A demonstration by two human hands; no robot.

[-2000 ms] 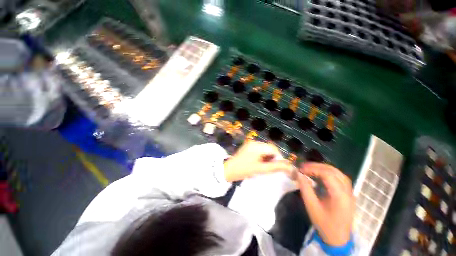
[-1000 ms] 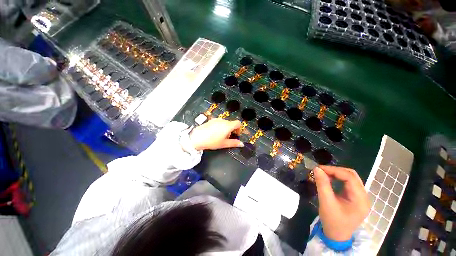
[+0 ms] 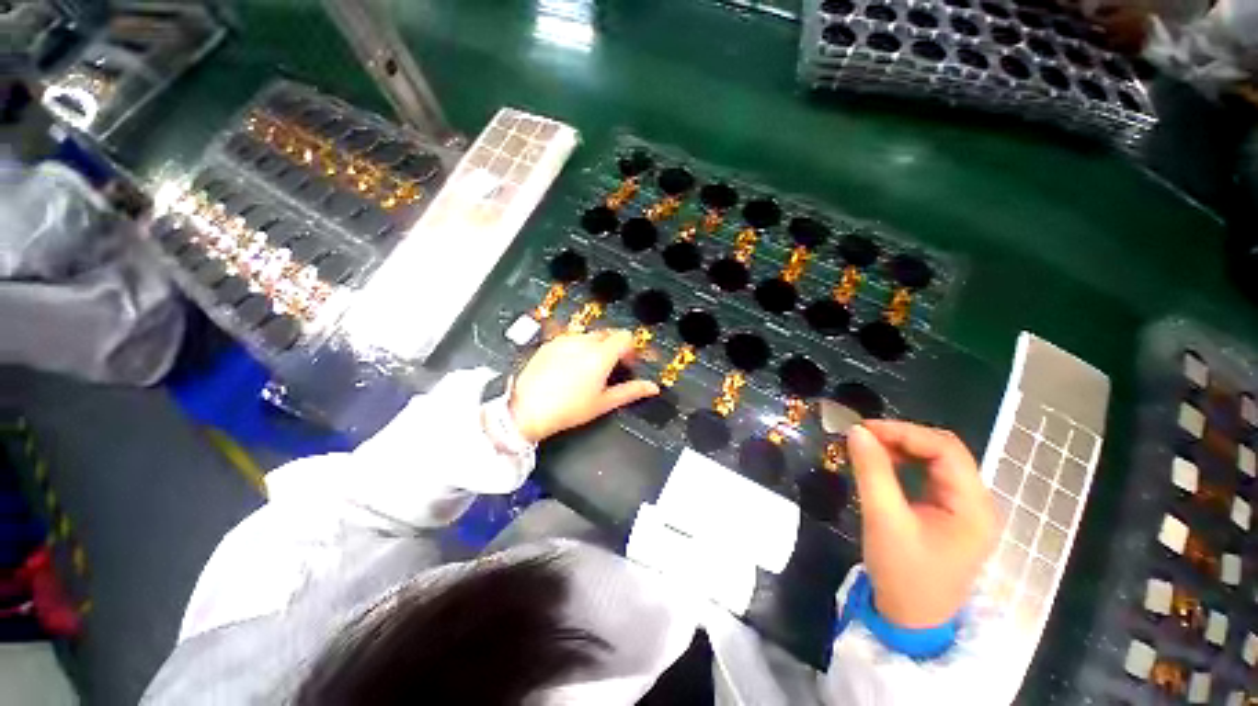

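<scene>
A clear tray (image 3: 922, 375) lies in front of me with rows of black round modules (image 3: 746, 350) and orange-gold flex tails (image 3: 677, 366). A whitish square pad (image 3: 522, 330) shows at its left end. My left hand (image 3: 573, 385) rests over the tray's lower left, thumb and forefinger apart; what lies under the fingers is hidden. My right hand (image 3: 920, 513) is at the tray's lower right, with thumb and forefinger pinched on a small pale adhesive pad (image 3: 836, 417) near a gold tail. White blank liner paper (image 3: 720, 521) lies between the hands at the near edge.
Pale gridded pad stacks lie left (image 3: 462, 228) and right (image 3: 1044, 476). At far right is a tray of padded modules (image 3: 1184, 531). Other trays are at left (image 3: 283, 207) and top right (image 3: 966, 62). A neighbour's white sleeve (image 3: 83, 290) and blue bin (image 3: 228, 400) are at left.
Two seconds ago both hands were together over the white paper. They are now apart, left hand over the tray's left part. Since one second ago they have hardly moved; the view has shifted slightly.
</scene>
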